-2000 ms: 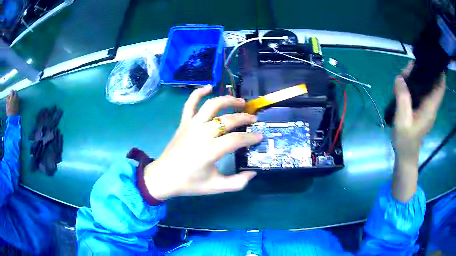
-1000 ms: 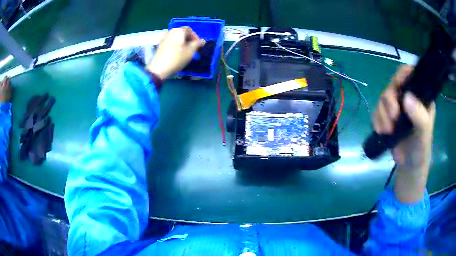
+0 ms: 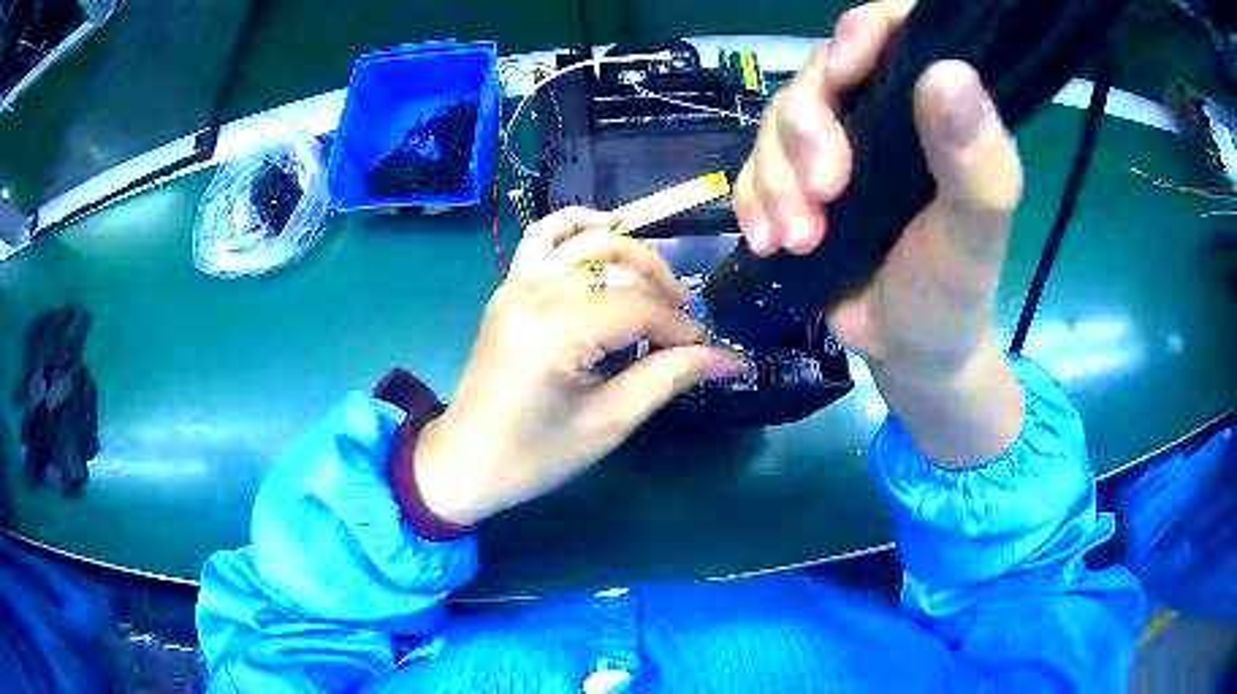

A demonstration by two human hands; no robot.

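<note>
The open black housing (image 3: 638, 166) lies on the green bench in front of me. My left hand (image 3: 563, 346) reaches over its left front part, with thumb and fingertips close together; whether they pinch a screw cannot be seen. My right hand (image 3: 950, 305) grips the thick black electric screwdriver (image 3: 868, 190), tilted with its lower end down at the left fingertips, over the circuit board area. The board is almost wholly hidden by my hands and the tool. The orange-yellow flat cable (image 3: 678, 201) lies across the housing, partly behind my left hand.
A blue bin (image 3: 347, 136) with dark screws and a clear plastic bag (image 3: 224, 224) stand back left. Dark strips (image 3: 57, 400) lie far left. A white cable (image 3: 543, 84) loops over the housing's back. The screwdriver's cord (image 3: 1065, 224) hangs at right. A pale rail runs behind.
My left hand has moved from the blue bin to the front of the housing. My right hand has brought the screwdriver left, over the housing. The view has shifted, so bench things appear further left.
</note>
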